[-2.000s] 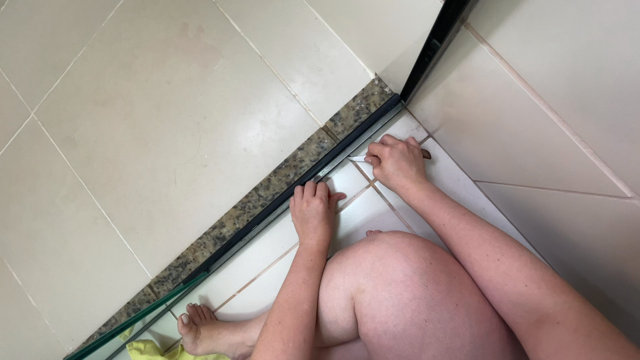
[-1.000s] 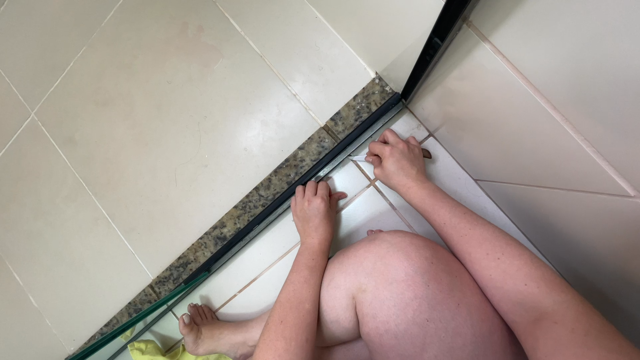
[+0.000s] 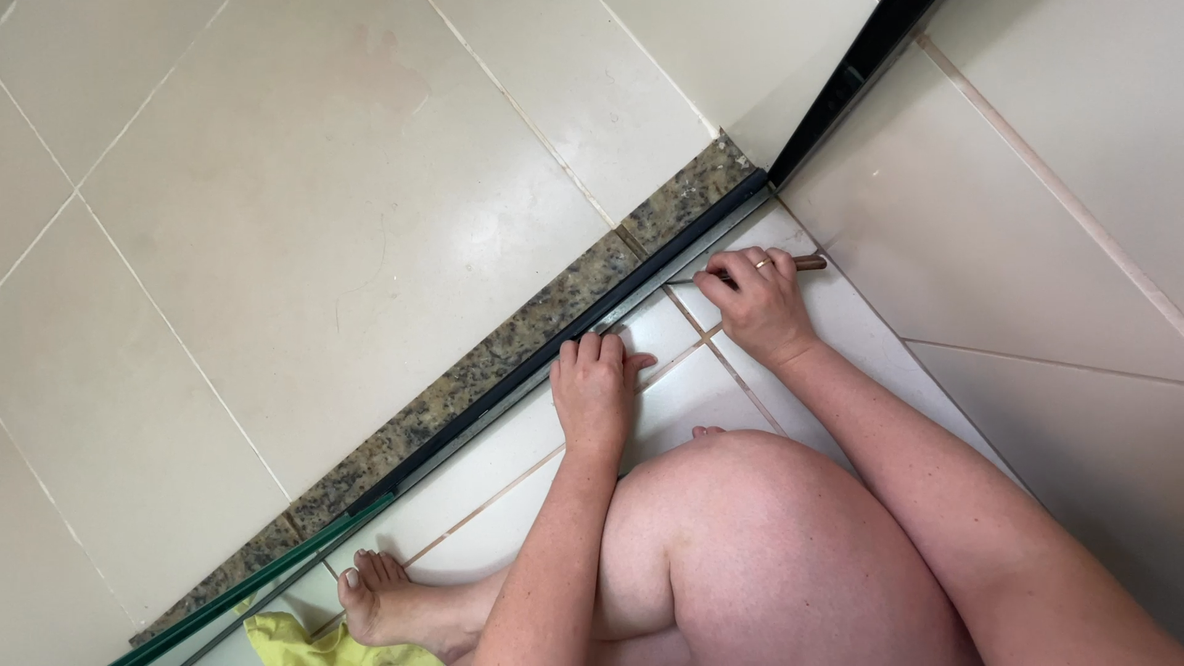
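Observation:
My right hand [image 3: 763,301] grips a thin tool with a brown wooden handle [image 3: 810,263]. Its narrow metal tip touches or lies close to the lower metal edge of the black door track [image 3: 592,319], near a brown grout line [image 3: 684,310] in the white floor tiles. To its left, my left hand [image 3: 594,384] rests with bent fingertips on the track's edge, thumb out to the side. I see no object in it, though its palm is hidden. Beyond the track runs a speckled granite threshold [image 3: 518,342].
A green-edged glass panel [image 3: 259,578] meets the track at lower left. A yellow cloth [image 3: 296,643] lies by my bare foot [image 3: 379,601]. A black upright frame [image 3: 846,83] stands at the track's far end, beside the tiled wall [image 3: 1036,259].

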